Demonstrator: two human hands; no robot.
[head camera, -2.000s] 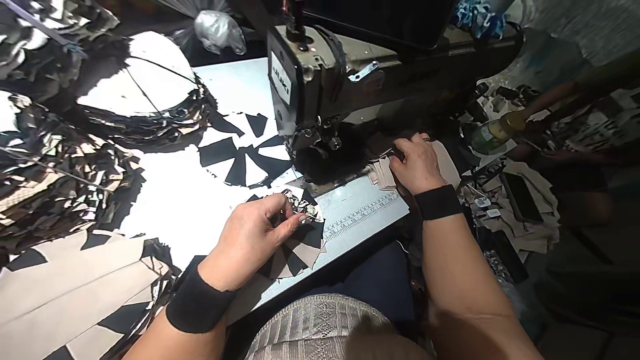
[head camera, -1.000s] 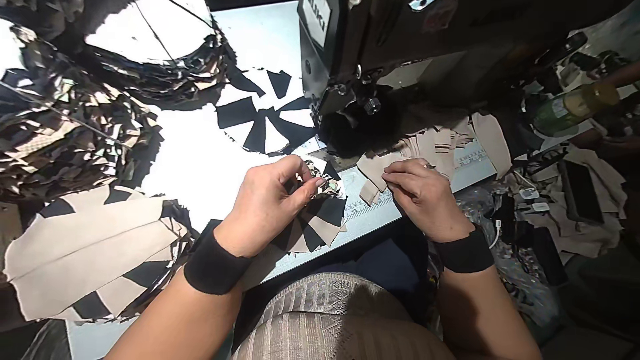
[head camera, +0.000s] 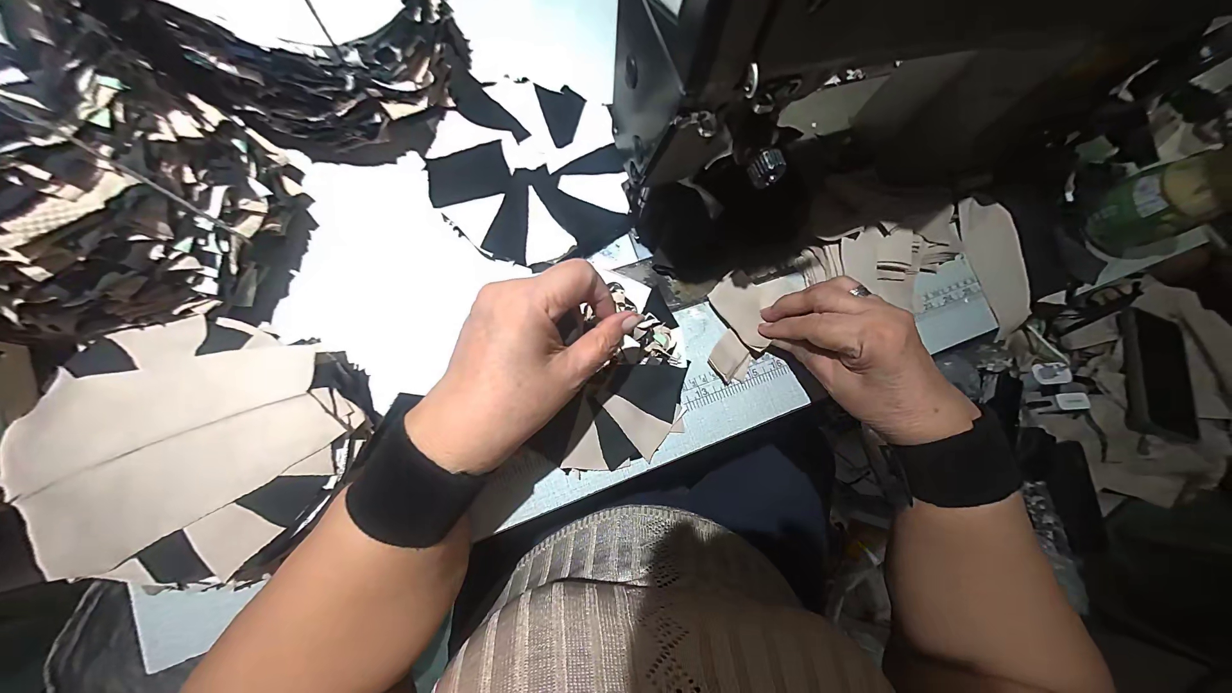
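My left hand pinches the edge of a patterned fabric scrap, which lies over black and beige fabric wedges near the table's front edge. My right hand has thumb and fingertips closed on a beige fabric piece, beside the sewing machine. More beige pieces lie in an overlapping row behind that hand. A round of black and white wedges is spread on the table left of the machine's needle area, which is in dark shadow.
Tied bundles of fabric pieces stand at the left, above a beige and black stack. A measuring scale runs along the table's front edge. At the right are a bottle, a dark phone-like object and loose scraps.
My right hand has come away from beside the machine toward the front edge, to the near end of the beige pieces. My left hand keeps its pinch on the patterned scrap. The view has shifted.
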